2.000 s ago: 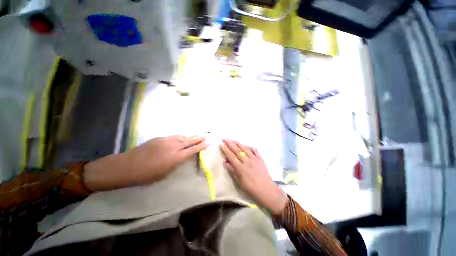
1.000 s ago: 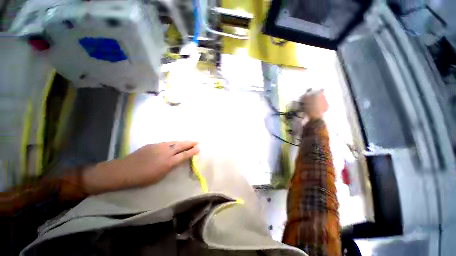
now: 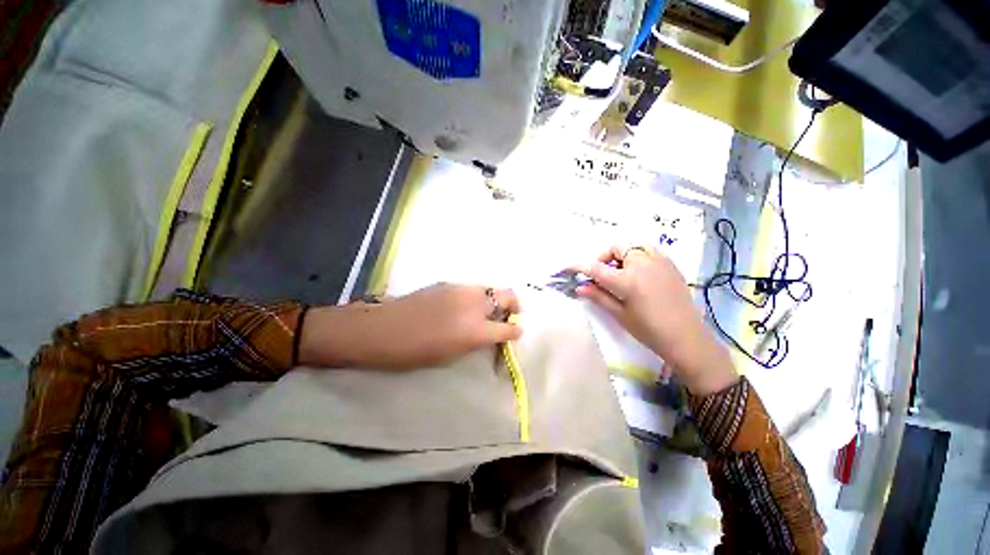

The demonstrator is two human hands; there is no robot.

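The beige garment piece (image 3: 402, 407) lies over the table's front and down towards my lap, with folds and a dark open inside. A yellow binding strip (image 3: 519, 390) runs down from my left fingers. My left hand (image 3: 407, 327) rests on the piece, its bent fingers gripping the fabric at the strip's upper end. My right hand (image 3: 646, 301) holds small thread snips (image 3: 567, 282), mostly hidden by the fingers, their tips pointing left near the fabric's upper edge. The white template (image 3: 467, 233) lies behind the fabric, with handwritten black marks.
The sewing machine head (image 3: 456, 98) stands at the upper left of the template. A tangled black cable (image 3: 765, 287) lies to the right. A red-handled screwdriver (image 3: 847, 460) lies at the far right. Beige stacked workpieces (image 3: 98, 163) are at left. The control panel (image 3: 917, 65) is at upper right.
My right hand left the fabric, reached to the cable area at right, and is now back by the fabric with the snips. My left hand stays at the yellow strip, its fingers now more bent.
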